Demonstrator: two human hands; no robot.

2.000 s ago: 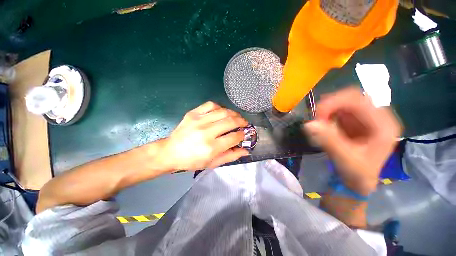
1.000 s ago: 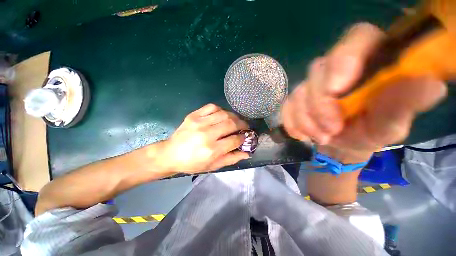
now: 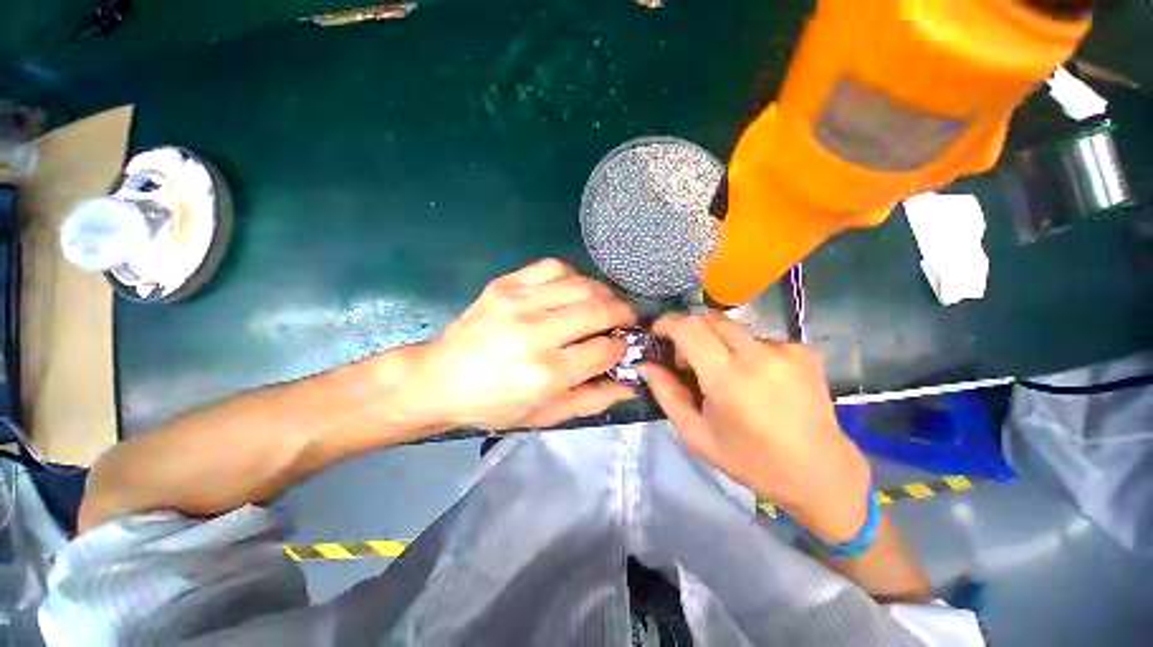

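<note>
A small round unit (image 3: 631, 355), dark with shiny silver parts, sits at the front edge of the dark-green bench. My left hand (image 3: 525, 351) holds it from the left with thumb and fingers. My right hand (image 3: 752, 398) is at its right side, thumb and fingertips at the rim; whether they grip it is partly hidden. The orange electric screwdriver (image 3: 822, 164) hangs above and right, out of my hands, its tip end beside the screw tray. The round grey screw tray (image 3: 651, 215) lies just beyond the unit, covered in tiny light specks.
A white round item with a clear cup (image 3: 171, 228) stands at left, beside a tan cardboard strip (image 3: 79, 303). A white tissue (image 3: 951, 247) and a silver spool (image 3: 1090, 175) are at right. Thin tweezers (image 3: 798, 303) lie right of my right hand. A blue stool (image 3: 942, 434) is below the bench.
My right hand has let go of the screwdriver and come to the unit's right side. The screwdriver hangs free over the tray's right edge again. My left hand stays on the unit.
</note>
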